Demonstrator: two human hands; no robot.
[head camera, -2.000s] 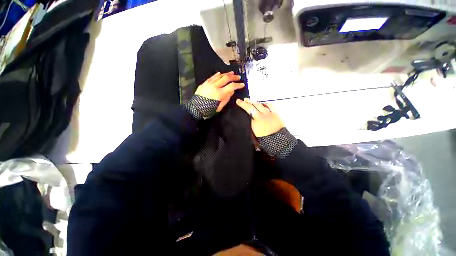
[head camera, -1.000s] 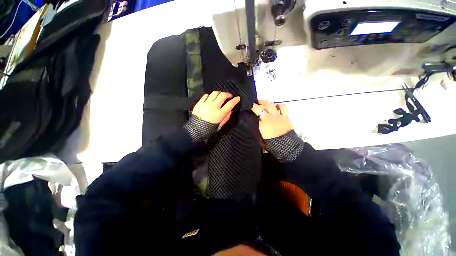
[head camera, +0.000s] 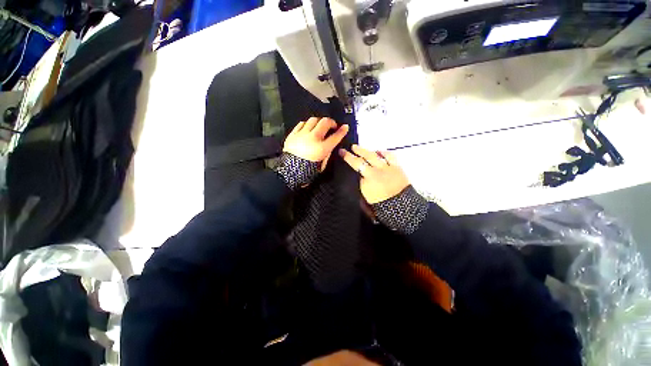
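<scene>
The black padded back panel (head camera: 235, 114) lies on the white table with its right edge at the presser foot and needle (head camera: 348, 109). Camouflage webbing (head camera: 270, 96) runs down it, and a plain dark cross strap (head camera: 239, 151) meets it. A black mesh part (head camera: 325, 229) hangs toward the lap. My left hand (head camera: 313, 140) grips the black fabric just below the needle, thumb and fingers pinched together. My right hand (head camera: 375, 171) lies on the fabric's right edge, fingertips close to my left hand's; whether it pinches the fabric is hidden.
The sewing machine's control panel (head camera: 525, 36) is at upper right. Black clips or scraps (head camera: 582, 161) lie on the right. Stacked black panels (head camera: 78, 143) lie at left. A white plastic bag (head camera: 107, 268) is at lower left, a clear plastic bag (head camera: 607, 279) at lower right.
Since one second ago my left hand has moved slightly up toward the needle and its fingers have curled in on the fabric. The view has shifted slightly. Both hands stay at the panel's edge.
</scene>
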